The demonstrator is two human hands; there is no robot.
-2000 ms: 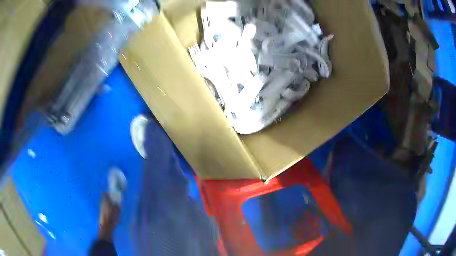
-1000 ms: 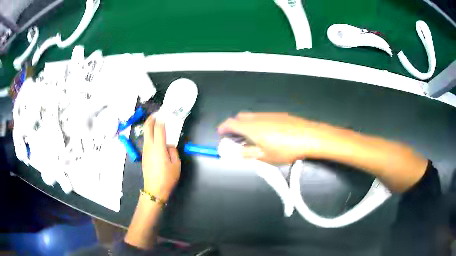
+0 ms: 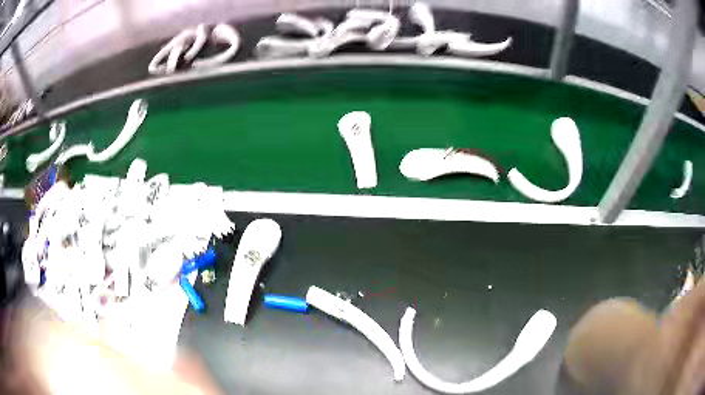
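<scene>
A glossy white shell half (image 3: 253, 266) lies on the dark tabletop left of centre. A blue cylinder (image 3: 286, 302) lies right of it, its right end at a narrow curved white piece (image 3: 359, 324). A C-shaped white arm (image 3: 495, 374) lies right of that piece. A parts pile (image 3: 116, 239) covers the left, with blue strips (image 3: 193, 295) at its right edge. My left hand (image 3: 100, 366) is a blurred shape at the bottom left. My right hand (image 3: 626, 347) is blurred and cut off at the bottom right. Their fingers and any hold cannot be made out.
Behind the table's pale rail (image 3: 386, 205) runs a green belt (image 3: 247, 131) carrying separate white shells and curved arms (image 3: 572, 158). More white curved parts (image 3: 332, 35) lie beyond it. A grey post (image 3: 649, 116) stands at the right.
The view swings from the box and red stool to the table, then tilts up. My hands leave the shell half and narrow curved piece and move to the lower corners.
</scene>
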